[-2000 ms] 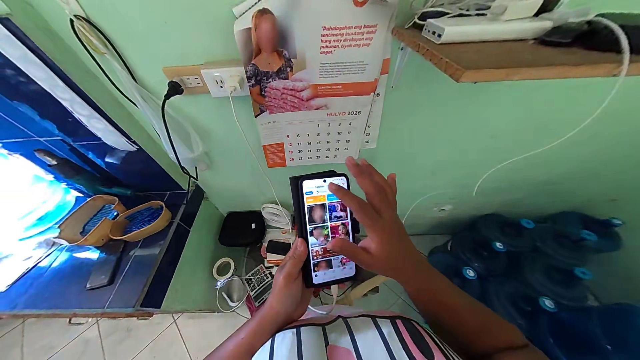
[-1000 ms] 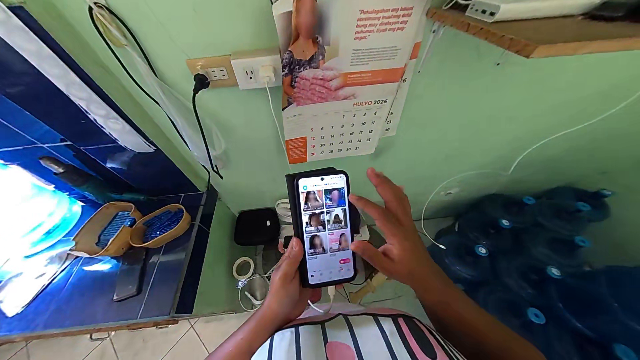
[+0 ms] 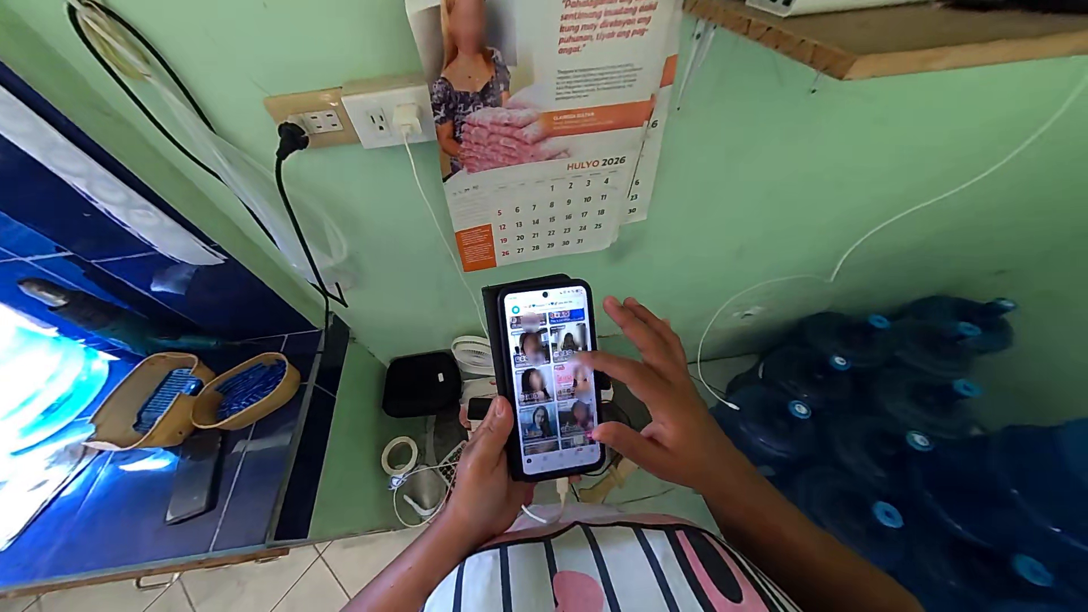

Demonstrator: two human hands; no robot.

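My left hand [image 3: 486, 476] grips a smartphone [image 3: 552, 382] in a dark flip case [image 3: 497, 340], its thumb along the case's left edge. The lit screen faces up and shows a grid of small pictures. A white charging cable [image 3: 561, 491] is plugged into the phone's lower end. My right hand [image 3: 659, 395] is at the screen's right side with fingers spread, holding nothing; its index fingertip is over the screen, and whether it touches the glass cannot be told.
A wall calendar [image 3: 544, 204] and wall outlets [image 3: 374, 115] are ahead. Blue water jugs [image 3: 850, 408] stand at the right, beneath a wooden shelf [image 3: 892, 42]. At the left, a blue tiled counter [image 3: 255, 463] holds woven baskets [image 3: 246, 416]. A black case [image 3: 420, 382] and cables lie behind the phone.
The pictures on the phone's screen have changed. My right index finger, beside the phone's edge a second ago, is now over the screen. My left hand still holds the phone.
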